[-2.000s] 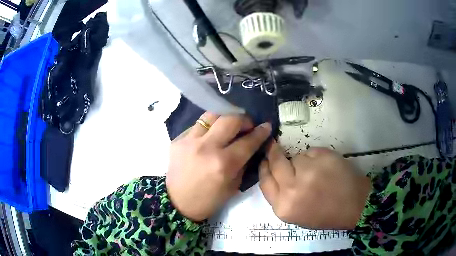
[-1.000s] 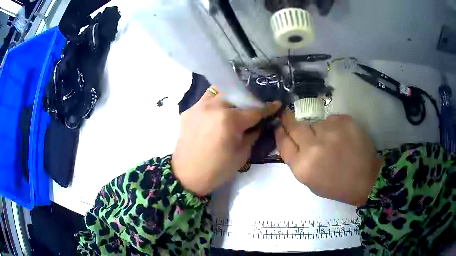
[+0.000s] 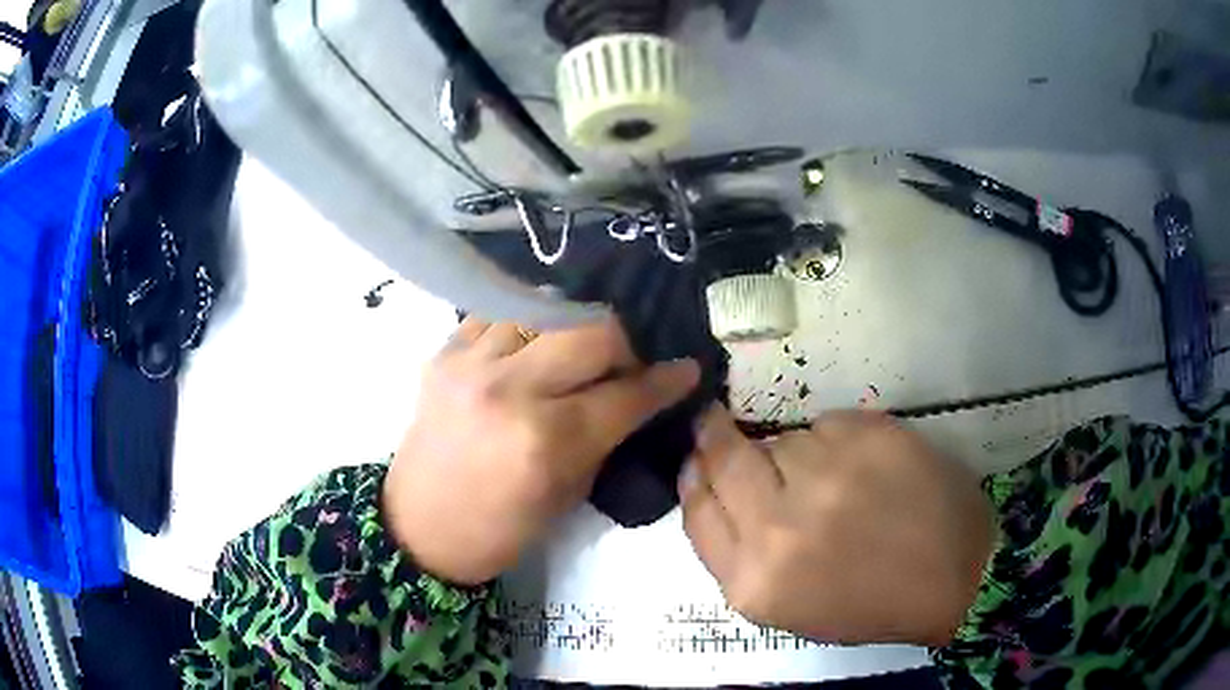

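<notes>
A black fabric panel [image 3: 654, 317] lies under the presser foot and needle area, its rounded lower end towards me. My left hand [image 3: 519, 431] presses on the panel's left side, fingertips near its right edge. My right hand [image 3: 836, 526] pinches the panel's right edge, where a narrow zipper strip [image 3: 998, 403] meets it and runs off to the right across the machine bed. The sewing machine head [image 3: 391, 175] hides the panel's far part. The needle tip cannot be made out.
A blue bin [image 3: 30, 364] stands at the left, with a zipper strip pile [image 3: 162, 229] and dark panel stack [image 3: 136, 445] beside it. Black scissors [image 3: 991, 205] and a slim dark tool [image 3: 1184, 303] lie right. A ribbed cream knob [image 3: 750, 307] is near my right hand.
The panel shows more of its rounded lower end than before. My hands have moved nearer to me, away from the needle area, and the strip at the right is visible again. The view has shifted.
</notes>
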